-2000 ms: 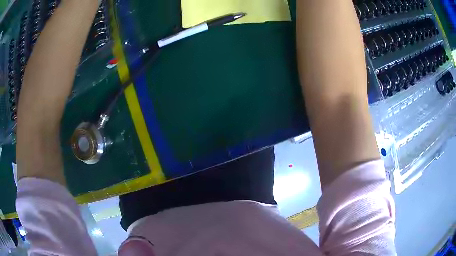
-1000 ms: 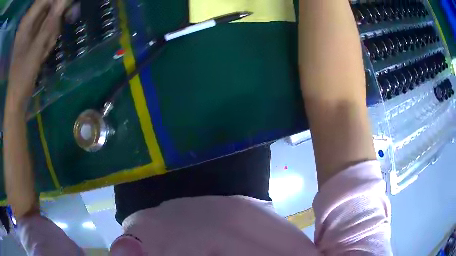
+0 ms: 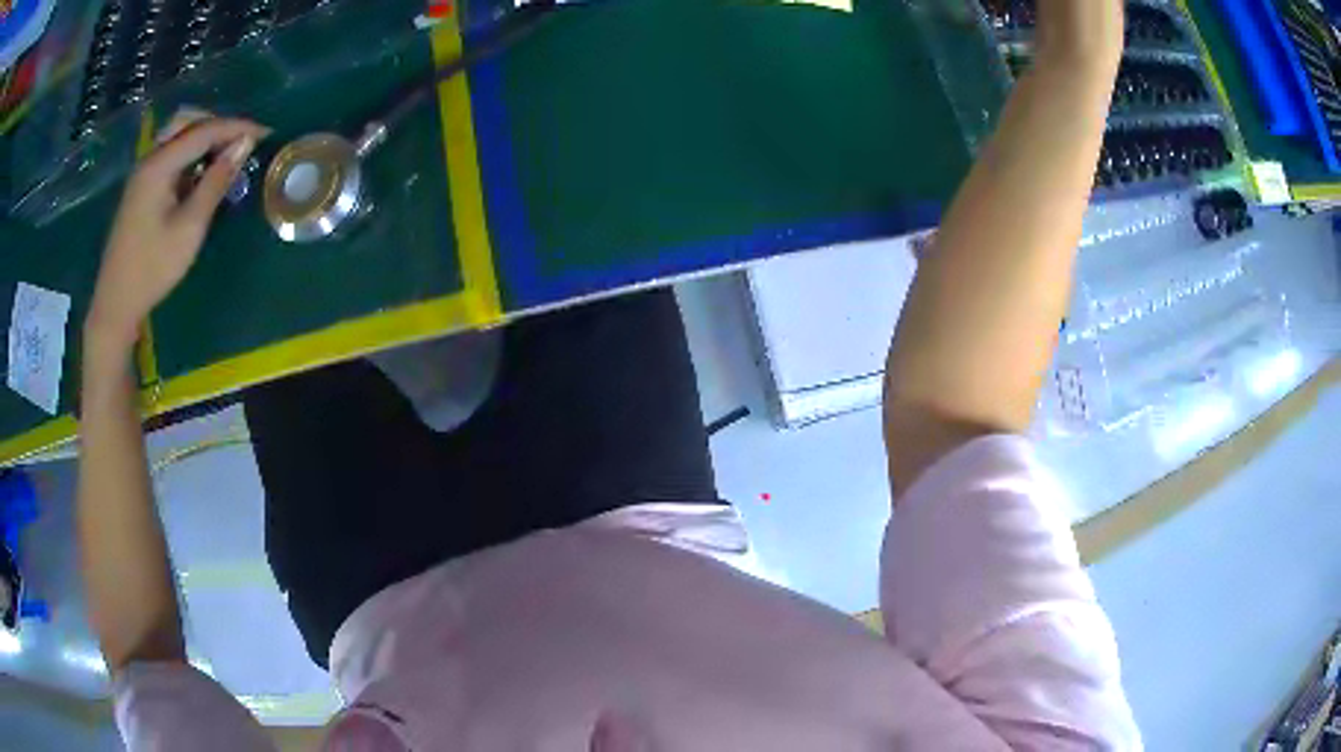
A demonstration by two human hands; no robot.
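My left hand (image 3: 184, 199) is over the green mat at the left, fingers curled around a small dark and silver round part (image 3: 240, 179). The part is beside the round metal fixture (image 3: 312, 187), which lies on the mat with its side stub and dark cable. My right hand (image 3: 1081, 18) is cut off by the top edge, at the parts tray on the right; its fingers are out of the picture.
A blister tray with rows of dark parts (image 3: 1165, 153) is at the right, above an empty clear tray (image 3: 1177, 294). Another parts tray (image 3: 177, 56) is at the top left. A label slip (image 3: 37, 347) lies far left. A white box (image 3: 838, 331) is below the table edge.
My left hand has come from the left parts tray down beside the fixture. My right hand's wrist has come into view near the right tray. The view has shifted down; the pen has left the picture.
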